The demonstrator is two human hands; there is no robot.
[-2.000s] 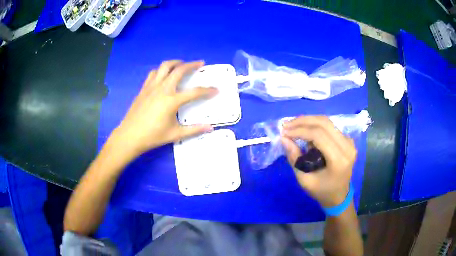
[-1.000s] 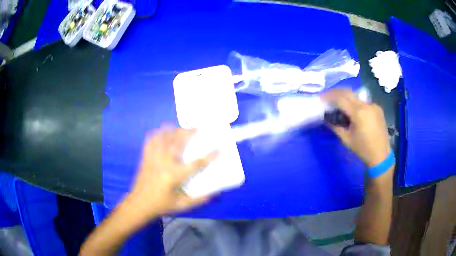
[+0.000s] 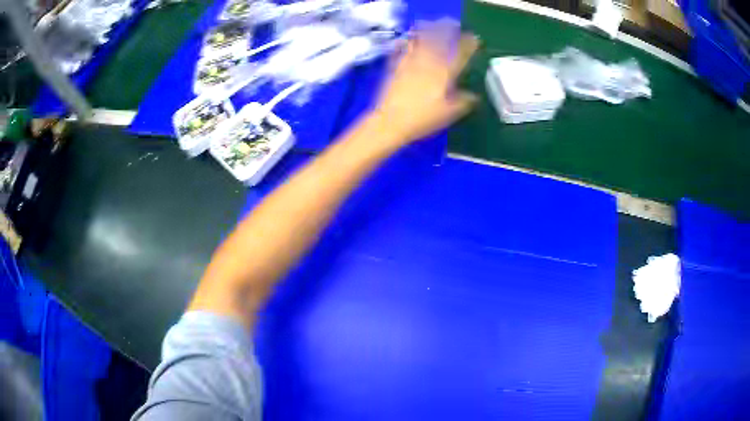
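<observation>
My left hand (image 3: 423, 82), bare and blurred, reaches to the top of the view beside bagged cords (image 3: 325, 49); its fingertips are too blurred to show a grip. Two open white housings (image 3: 251, 145) with circuit parts inside lie left of my forearm, their cords running up to the bags. More open housings (image 3: 222, 66) lie behind them. Closed white square units (image 3: 526, 89) sit stacked on the green conveyor, right of my hand, with a bagged cord (image 3: 600, 76) beside them. My right hand is out of view.
A blue corrugated mat (image 3: 460, 288) lies in front of me. A white crumpled clump (image 3: 657, 286) is on the dark surface beside it. Another blue mat (image 3: 714, 329) is at the right edge. Clear bags (image 3: 82, 33) lie at the upper left.
The view has shifted forward and left. The two closed units have left the near mat, and a stack now shows on the conveyor. My left hand has moved forward; my right hand has left view.
</observation>
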